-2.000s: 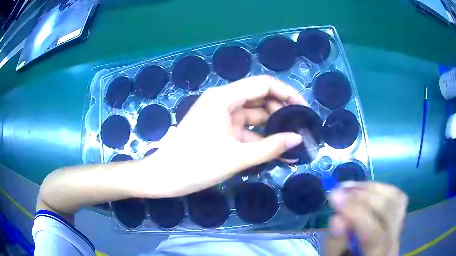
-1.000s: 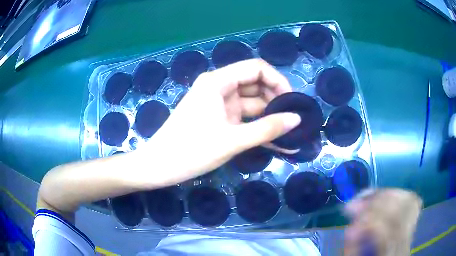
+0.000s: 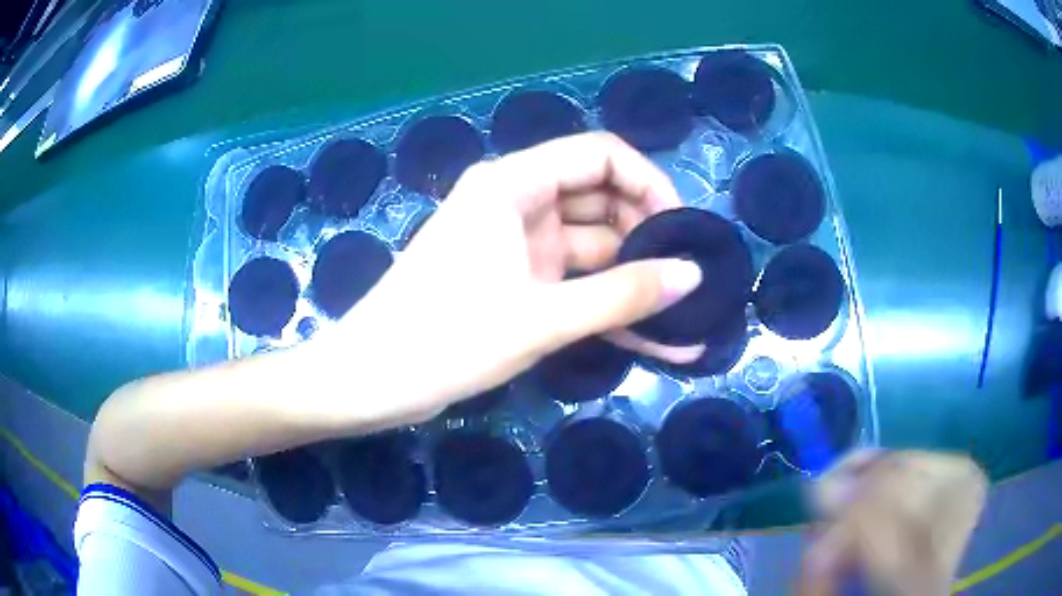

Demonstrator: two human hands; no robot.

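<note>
My left hand (image 3: pixel 536 274) reaches over a clear plastic tray (image 3: pixel 862 349) and holds a round black part (image 3: pixel 710 262) above it, thumb on its face. Other round black parts sit in the tray's pockets in rows, such as one at the lower right (image 3: pixel 708 446); some are hidden under my left hand and forearm. My right hand (image 3: pixel 891 512), blurred, is at the tray's lower right corner. It holds a blue-handled brush (image 3: pixel 806 428), also blurred, over a part in that corner. The brush is apart from the held part.
The tray lies on a green shiny mat (image 3: pixel 408 58). A thin blue brush (image 3: pixel 992 303) lies to its right. Whitish items (image 3: pixel 1049 193) stand at the right edge. A glossy grey panel (image 3: pixel 128 64) lies at the upper left. The grey floor shows below.
The held part has risen slightly and its face looks plainer, with no brush tip over it. My right hand and the brush have moved a little right. The tray has shifted slightly.
</note>
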